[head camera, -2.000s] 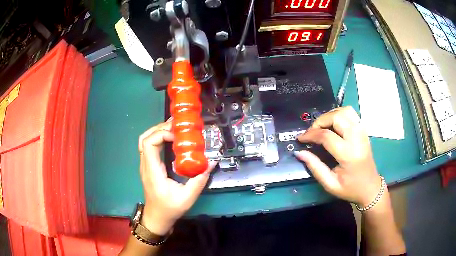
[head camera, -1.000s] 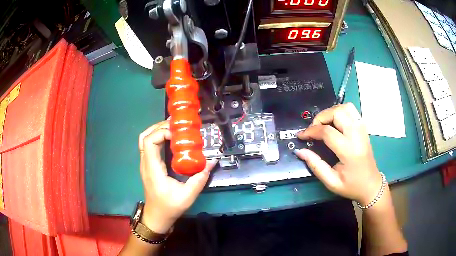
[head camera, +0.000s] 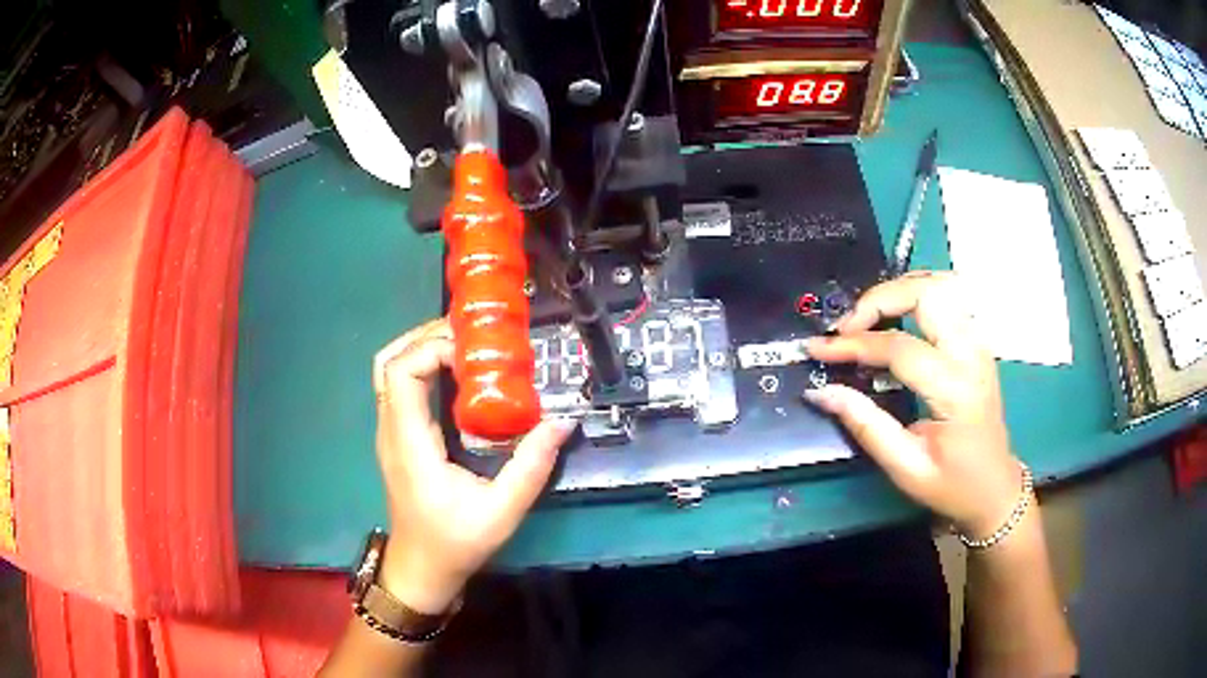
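The display board lies in the clear board nest of the black test fixture, its digits lit white. The press head's rod stands over it. The orange-red clamp handle hangs down over the nest's left end. My left hand is around that end, thumb near the nest's front edge; its fingertips are partly hidden behind the handle. My right hand is at the white label strip and the small round buttons, thumb and forefinger apart, with nothing seen in it.
Red foam trays are stacked at left. Panel meters glow red behind the fixture. A black cable hangs before the press head. A pen and a paper slip lie at right, beside a cardboard tray with white pieces.
My right hand has moved slightly right, from the left button to the right one. The lower meter's number has changed. My left hand has barely moved.
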